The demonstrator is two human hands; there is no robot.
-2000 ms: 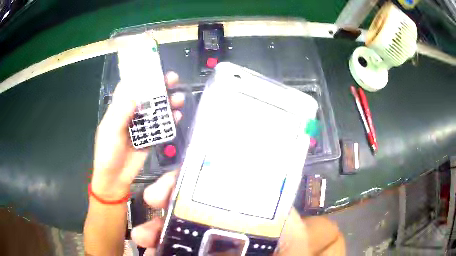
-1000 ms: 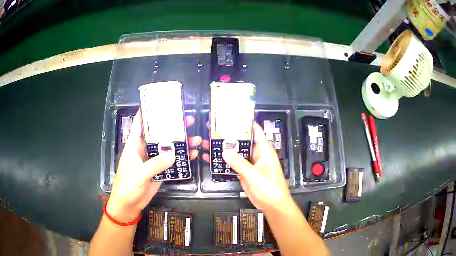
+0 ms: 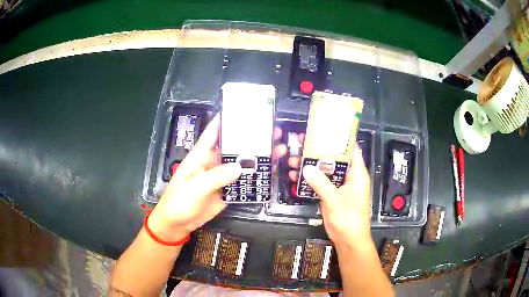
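My left hand [image 3: 194, 184] holds a bar phone [image 3: 247, 127] upright to view, its display glaring white, my thumb on the keys below the screen. My right hand [image 3: 342, 200] holds a second phone [image 3: 332, 130], slightly tilted, with a yellow frame round its bright screen; my thumb is at its upper keypad. Both phones are above the clear blister tray [image 3: 156, 156]. Face-down phones with red spots lie in the tray: one at the left [image 3: 184, 139], one at the top [image 3: 307, 64], one at the right [image 3: 399, 177]. Others are partly hidden behind my right hand and phone.
Several batteries [image 3: 318, 259] lie along the bench's near edge, one [image 3: 433, 224] further right. A red pen [image 3: 460, 185] and a paler pen [image 3: 455, 174] lie right of the tray. A small fan [image 3: 490, 110] stands at the right. The green conveyor [image 3: 116, 17] runs behind.
The right-hand phone went from close to the camera down over the tray, beside the left-hand phone. Since then the view has shifted, so the tray sits further right. The right-hand phone is more tilted.
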